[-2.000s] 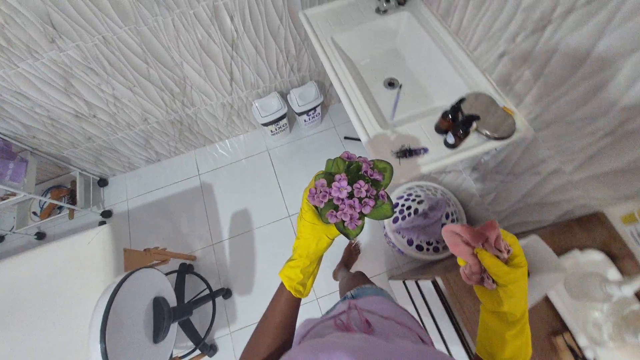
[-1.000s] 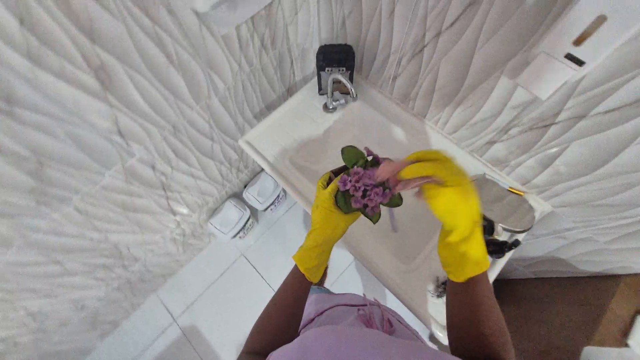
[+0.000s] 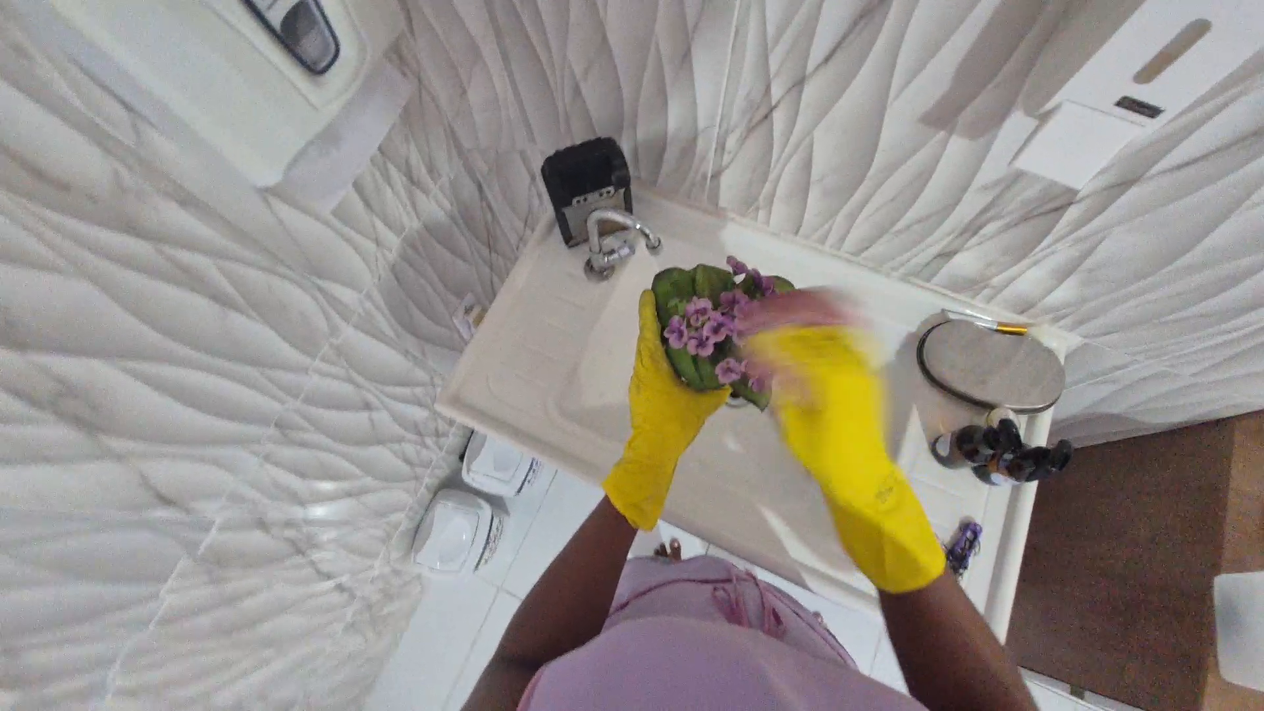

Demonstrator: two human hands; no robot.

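A plant with purple flowers and green leaves (image 3: 700,326) is held over the white sink by my left hand (image 3: 667,415), in a yellow rubber glove. The glove wraps the plant's lower left side; its pot is hidden. My right hand (image 3: 829,405), gloved the same way and blurred by motion, holds a pink cloth (image 3: 802,308) against the flowers on the plant's right side. Behind the plant, a chrome faucet (image 3: 614,237) rises at the back left of the sink (image 3: 553,346).
A black box-like item (image 3: 587,183) stands behind the faucet. On the sink's right end are a round gray-topped object (image 3: 992,363), a brush (image 3: 987,323), dark bottles (image 3: 1002,454) and a purple item (image 3: 964,546). Two white bins (image 3: 452,533) stand below left. Dispensers (image 3: 1111,99) hang on the walls.
The plant was over the floor beside the sink and is now above the basin. My right hand has brought the pink cloth from the far right to the flowers. The view has turned toward the sink.
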